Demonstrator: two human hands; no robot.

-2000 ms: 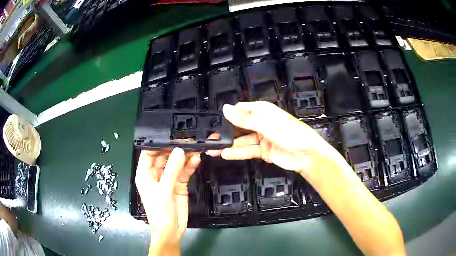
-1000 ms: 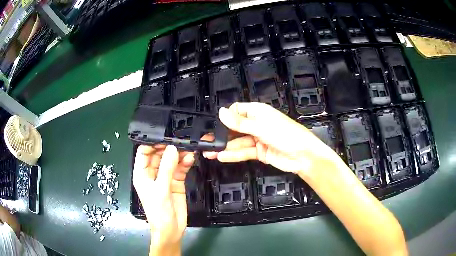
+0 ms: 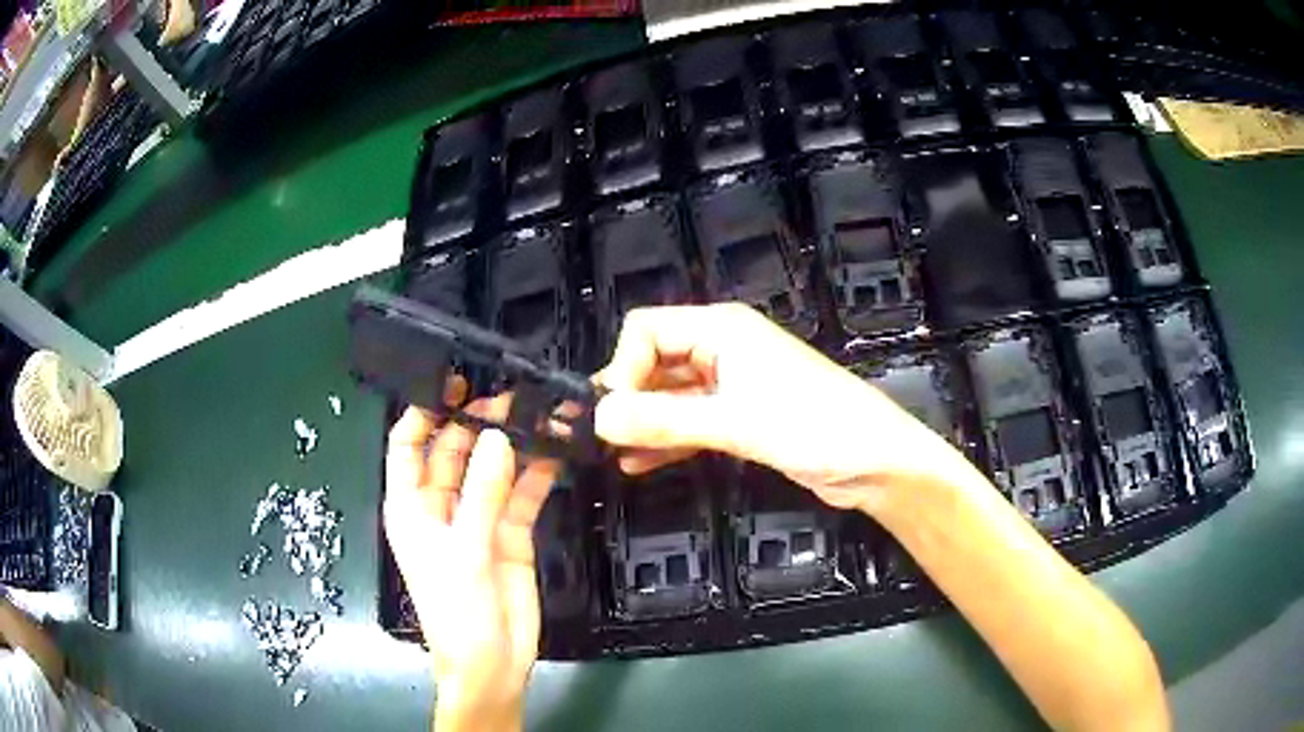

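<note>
A black phone housing (image 3: 415,348) is held above the left part of a glossy black blister tray (image 3: 744,626), tilted with its right end lower. My left hand (image 3: 472,522) holds it from below, fingers along its lower edge. My right hand (image 3: 715,386) has thumb and fingertips closed at the housing's right end; whether a small part is between them is hidden. The tray carries rows of similar housings (image 3: 1030,429); one middle-row pocket (image 3: 972,236) shows plain and dark.
A pile of tiny silvery-black parts (image 3: 298,529) lies left of the tray. A cream round fan (image 3: 69,419) and a dark slab with a pale edge (image 3: 105,558) are at far left. A yellowish board (image 3: 1237,129) is at upper right. Part of a person shows at lower left.
The housing has turned from nearly level to slanting, its right end down. The fingers of my right hand have curled in, thumb and fingertips now together at that end.
</note>
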